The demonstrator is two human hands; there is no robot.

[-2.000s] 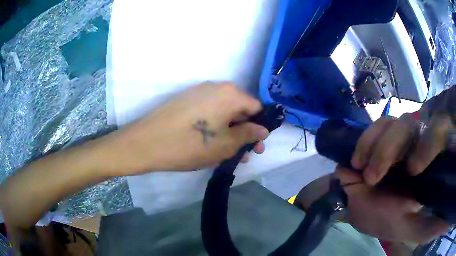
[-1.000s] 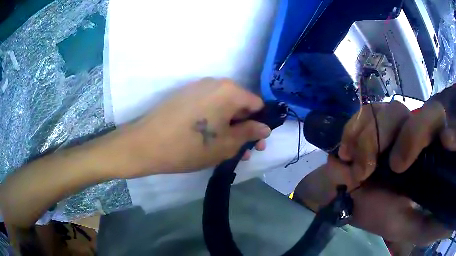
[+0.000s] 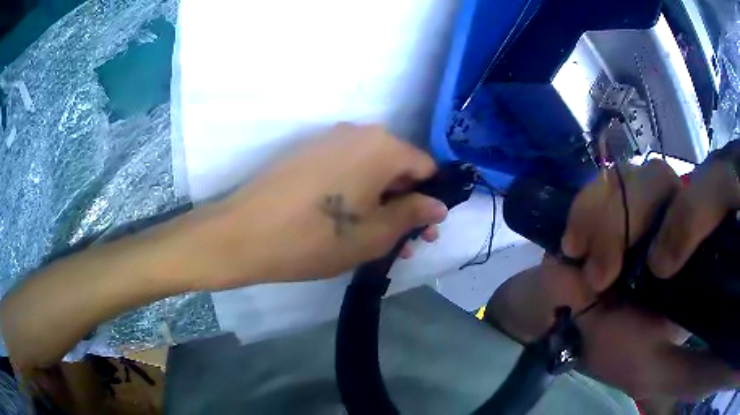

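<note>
The black curved headband [image 3: 361, 348] loops down past the lower edge, with one end at my left hand and the other at lower right. My left hand [image 3: 357, 203] pinches the upper headband end [image 3: 456, 185] between thumb and fingers. A thin dark wire [image 3: 492, 235] hangs from that end. My right hand [image 3: 621, 227] is closed round the thick black electric screwdriver [image 3: 539, 212], whose nose points toward the upper end without visibly touching it. The driver bit cannot be made out. The other headband end [image 3: 564, 344] lies below my right hand, with a thin wire running up to the fingers.
The blue parts bin [image 3: 445, 105] stands beyond the hands, with tiny dark screws in it. A pale screw feeder [image 3: 621, 105] with a metal mechanism is at upper right. The white foam sheet [image 3: 284, 73] lies under the work, and crinkled plastic film [image 3: 49, 162] is at left.
The screwdriver nose has shifted slightly left and up since the first frame. The wire over my right fingers now shows as a dark loop. My left hand keeps its pinch, moving slightly right.
</note>
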